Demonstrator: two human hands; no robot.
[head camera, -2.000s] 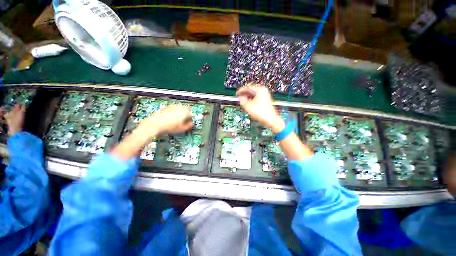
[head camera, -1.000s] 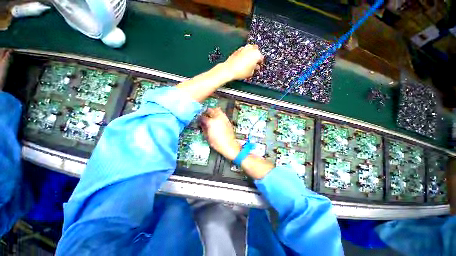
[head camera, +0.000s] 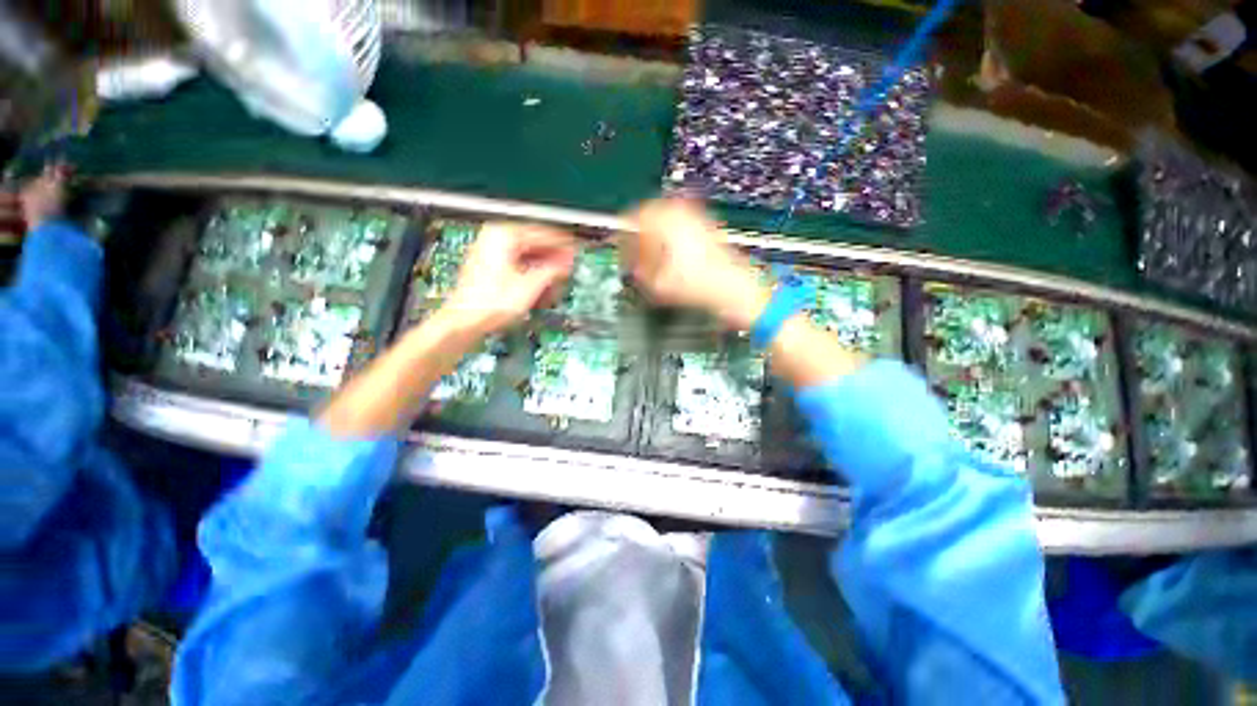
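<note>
My left hand (head camera: 517, 273) is over the upper part of a pallet (head camera: 637, 400) in front of me, fingers curled together. My right hand (head camera: 676, 255), with a blue wrist strap (head camera: 783, 309), is close to its right, above the same row of boards, and is blurred. Whether either hand pinches a component is too small and blurred to tell. A green circuit board with a pale area (head camera: 572, 379) lies below my left hand, and another pale board (head camera: 716, 397) lies below my right hand.
A glittering component pile (head camera: 800, 124) lies beyond the rail, a small loose heap (head camera: 598, 137) to its left and a greyer pile (head camera: 1197, 228) far right. A white fan (head camera: 297, 62) stands back left. A blue cord (head camera: 875, 97) crosses the pile. Blue sleeves of people show at both sides.
My left hand has come back from the component pile's edge to the boards. My right hand has moved right and up, so my arms are no longer close across each other. The view has shifted.
</note>
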